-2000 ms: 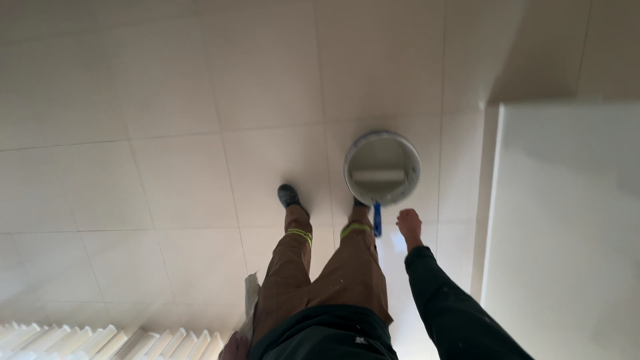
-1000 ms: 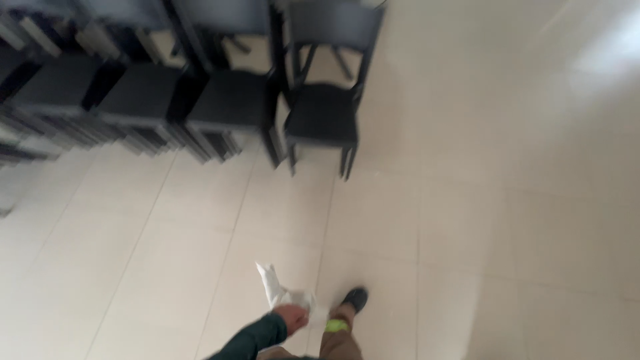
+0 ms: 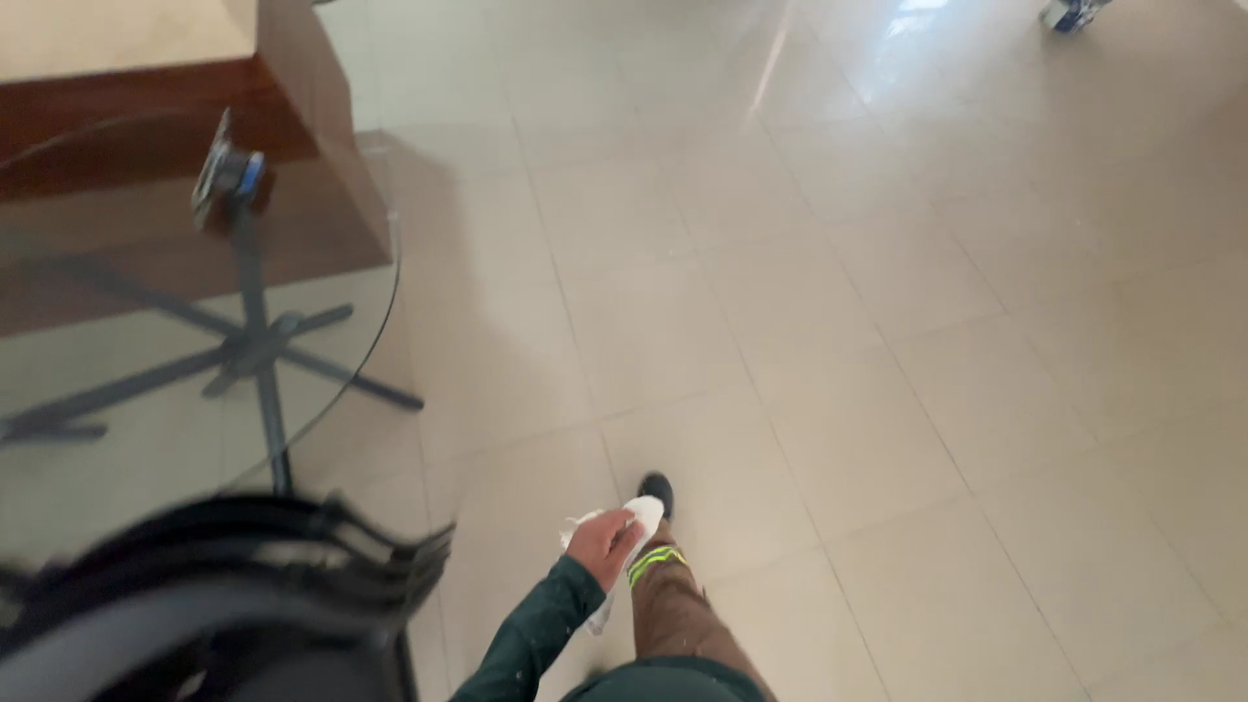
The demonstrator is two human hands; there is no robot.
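Note:
In the head view my left hand, at the end of a dark green sleeve, is closed around a white cloth. The cloth sticks out on both sides of the fingers, and part of it hangs below the wrist. The hand is in front of my leg in brown trousers with a yellow reflective band, just below my dark shoe in the picture. My right hand is outside the view.
Black stacked chairs stand close on my left, blurred. Beyond them is a round glass table on a dark metal base, beside a brown wooden block. Tiled floor stretches ahead and right. An unclear blue-and-white object is at the top right.
The view has moved a lot, from the bucket and then a row of black chairs to the glass table. My left hand still holds the white cloth. My right hand, seen earlier, has left the view.

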